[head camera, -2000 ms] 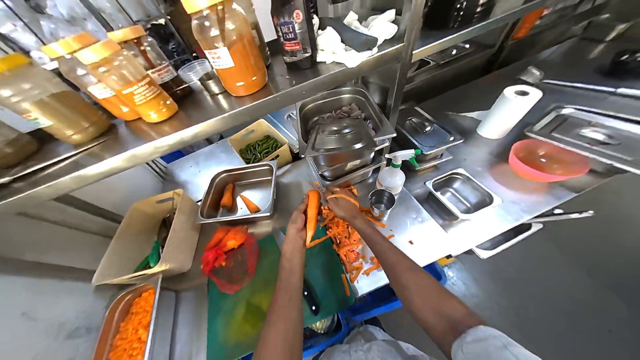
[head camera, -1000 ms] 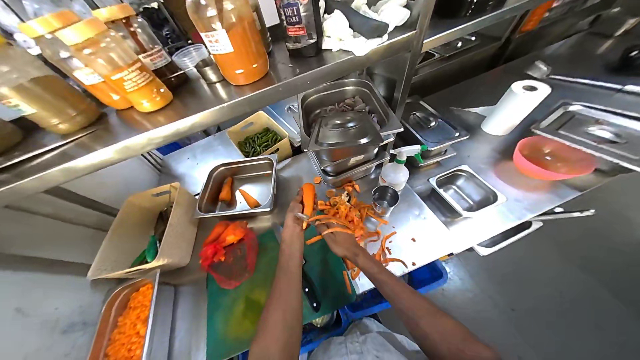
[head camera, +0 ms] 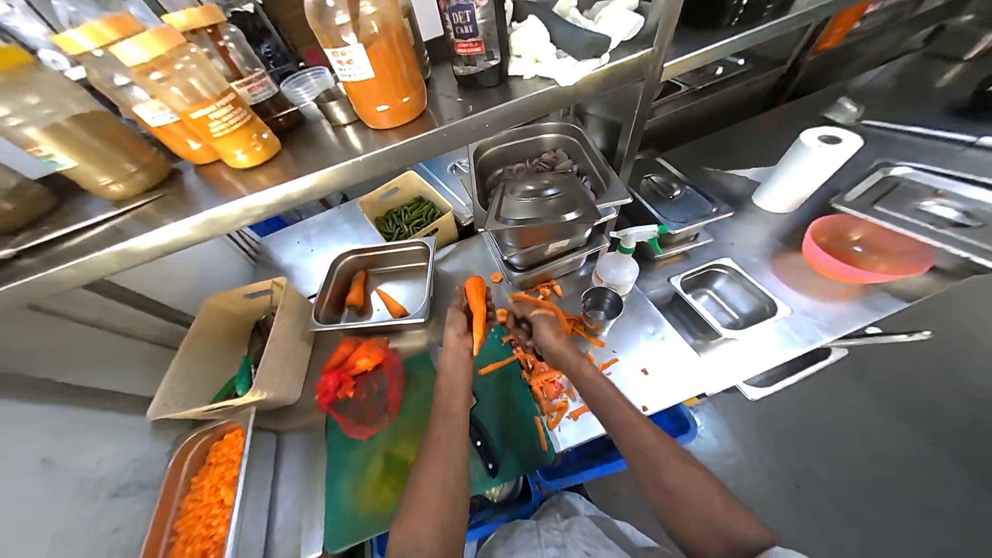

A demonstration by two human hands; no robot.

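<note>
My left hand (head camera: 459, 324) is closed around a peeled-looking carrot (head camera: 477, 310), held upright over the top of the green cutting board (head camera: 372, 488). Just right of it, my right hand (head camera: 541, 329) has its fingers curled on a small dark-handled tool, mostly hidden, with orange strips by the fingers. Carrot peelings (head camera: 550, 387) lie heaped under and beside this hand. A knife with a black handle (head camera: 482, 446) rests on the board between my forearms. Left of the board's top, a red mesh bag (head camera: 372, 395) holds carrots. Two carrots lie in a steel pan (head camera: 372, 271).
A steel tray of cut carrot (head camera: 209, 496) and a beige bin (head camera: 232, 349) stand left. Behind are a tub of green beans (head camera: 407, 217), stacked steel pans (head camera: 542, 209), a spray bottle (head camera: 618, 267) and a steel cup (head camera: 601, 308). A shelf edge (head camera: 310, 186) with jars crosses above.
My right hand has moved away from the carrot, a little to the right. My left hand still holds the carrot, which now stands more upright.
</note>
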